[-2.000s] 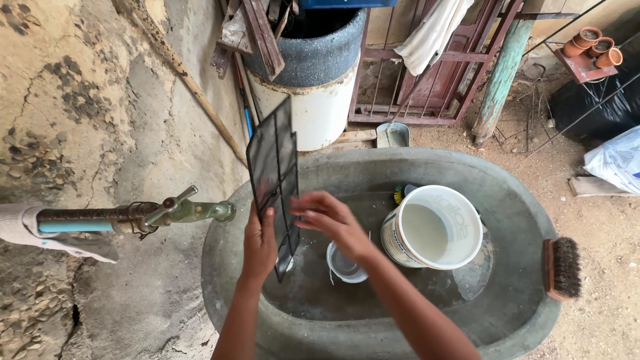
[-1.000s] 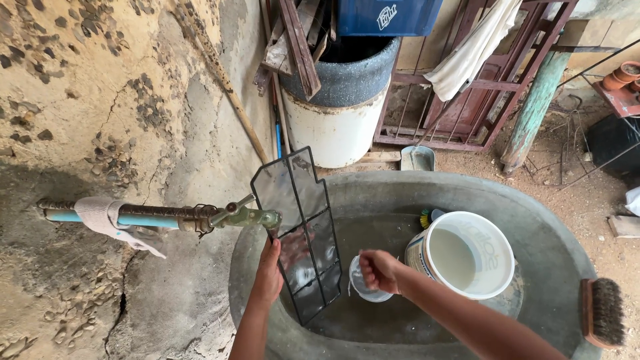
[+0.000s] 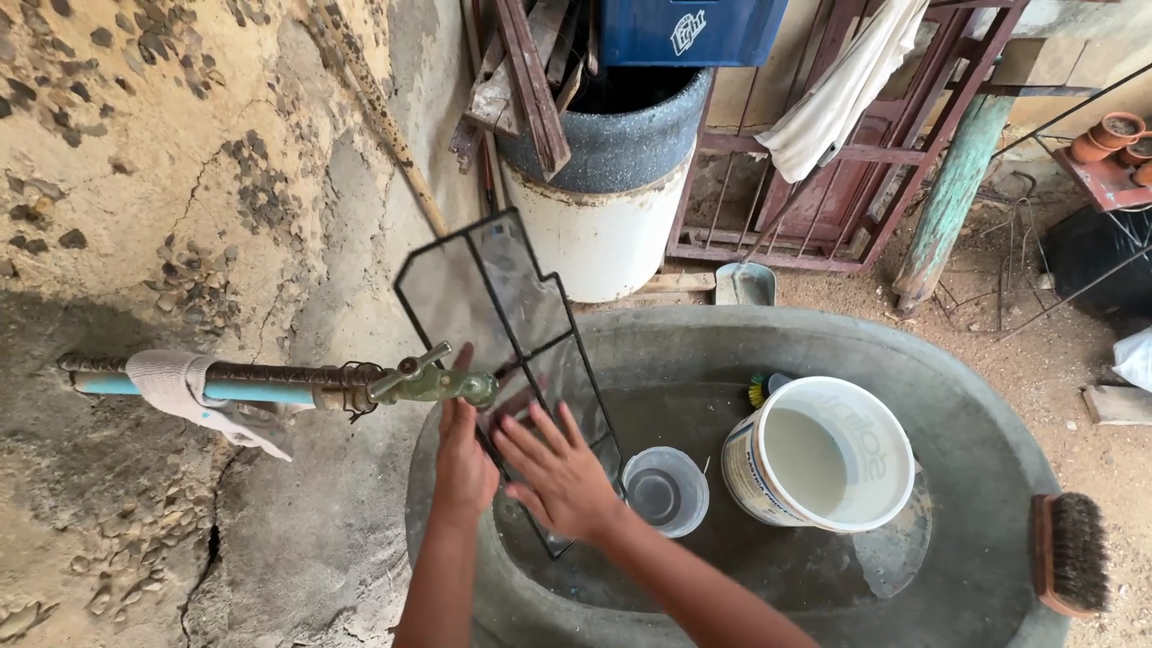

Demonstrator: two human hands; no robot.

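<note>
My left hand [image 3: 465, 454] grips the long edge of a black-framed mesh filter screen [image 3: 508, 297], just under the brass tap [image 3: 445, 385]. My right hand [image 3: 562, 472] lies with fingers spread flat on the lower part of the mesh, holding nothing. The screen is tilted over the left end of an oval stone basin [image 3: 967, 432]. Inside the basin, a small clear plastic tub [image 3: 666, 490] sits right of my right hand. Further right is a white plastic bucket [image 3: 817, 454] with cloudy water. Whether water runs from the tap cannot be told.
A wooden scrub brush [image 3: 1071, 553] rests on the basin's right rim. Behind the basin stand a white and grey barrel [image 3: 598, 216], a dustpan [image 3: 745, 284] and a reddish metal gate [image 3: 810, 207]. A rough wall [image 3: 297, 531] borders the left; a cloth [image 3: 171, 382] hangs on the pipe.
My right hand, closed above the small tub one second ago, has moved left and now lies spread on the mesh. My left hand still holds the screen, which has turned since two seconds ago.
</note>
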